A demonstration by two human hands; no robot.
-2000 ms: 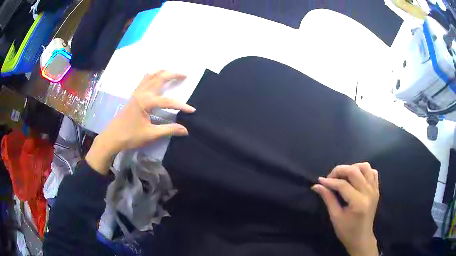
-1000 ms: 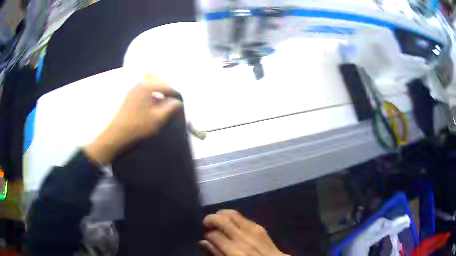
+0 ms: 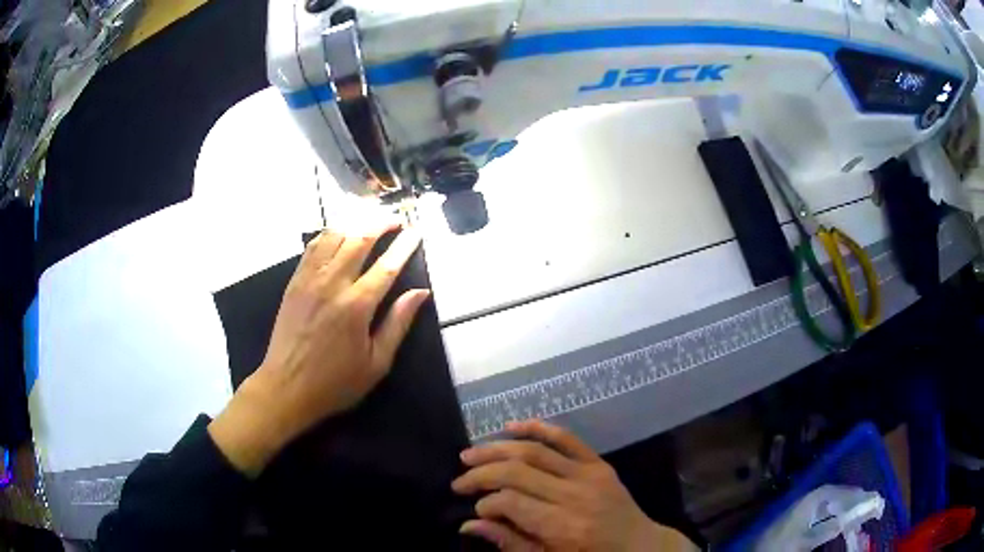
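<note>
The black cut panel (image 3: pixel 415 431) lies folded on the white table and hangs over its front edge. Its far end reaches the lit presser foot and needle (image 3: pixel 405 205) of the sewing machine (image 3: pixel 518 65). My left hand (image 3: pixel 340 323) lies flat on the panel, fingertips just in front of the foot. My right hand (image 3: pixel 556 491) is at the panel's right edge, near the table's front edge, its fingers slightly bent; whether they grip the cloth cannot be told. A dark round knob-like piece (image 3: pixel 465 211) is just right of the foot.
A black strip (image 3: pixel 747 210) and scissors with green and yellow handles (image 3: pixel 825 259) lie right. A ruler tape (image 3: pixel 637 369) runs along the front edge. A black scrap (image 3: pixel 909 226) lies far right. A blue basket (image 3: pixel 836 485) is below right. Black layers (image 3: pixel 130 129) lie far left.
The view has swung right to the machine. The panel, earlier spread out, is now narrow with its end at the foot. My left hand has gone from raised to flat on it.
</note>
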